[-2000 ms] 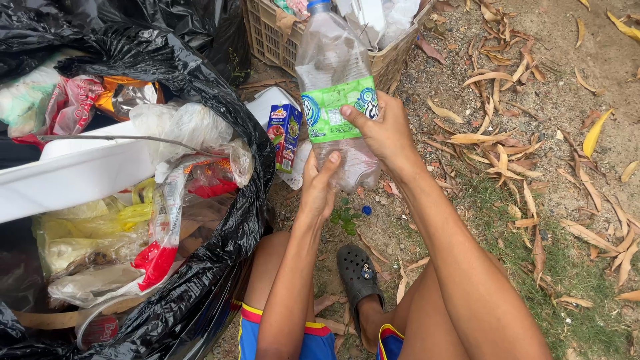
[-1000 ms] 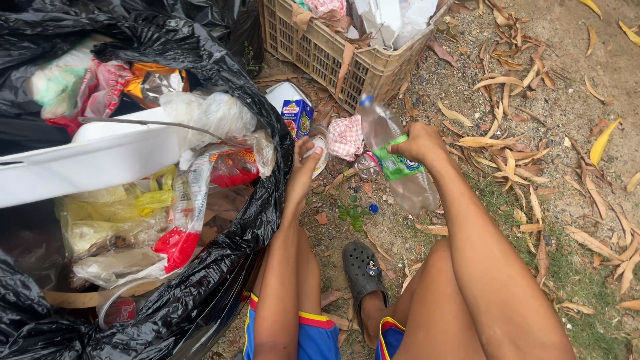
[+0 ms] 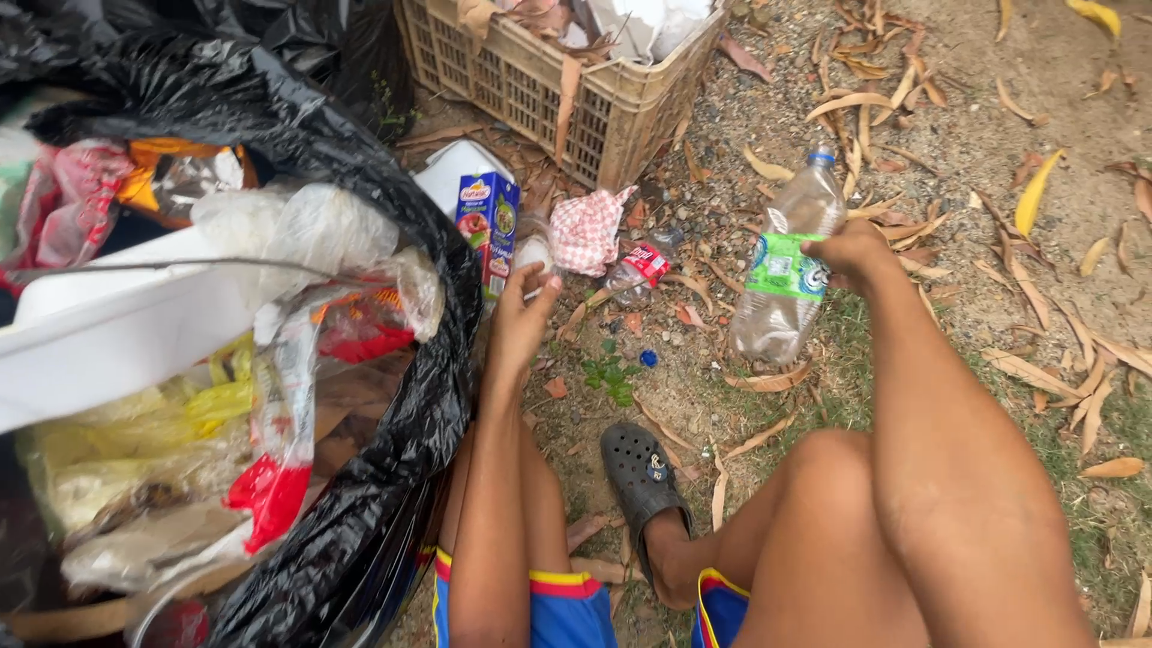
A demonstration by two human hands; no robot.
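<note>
My right hand (image 3: 855, 256) grips a clear plastic bottle (image 3: 799, 211) with a green label and a blue cap ring, at the ground on the right. Near the bin bag's edge, my left hand (image 3: 524, 315) has its fingertips at a small clear plastic item (image 3: 535, 254); whether it grips it I cannot tell. Beside that hand stand a blue juice carton (image 3: 487, 220) and a crumpled red-and-white checked paper (image 3: 588, 231). A small crushed bottle with a red label (image 3: 643, 264) lies right of the paper, and a blue cap (image 3: 648, 358) lies below it.
An open black bin bag (image 3: 360, 117) full of wrappers, plastic bags and a white foam tray (image 3: 135, 324) fills the left. A plastic crate (image 3: 576, 99) holding waste stands at the top. Dry leaves (image 3: 1026, 373) litter the ground; a clog (image 3: 641, 477) is on my foot.
The green-labelled bottle, in both hands two seconds ago, has moved right in my right hand alone. My left hand has come away from it. The checked paper and red-labelled bottle now show more fully.
</note>
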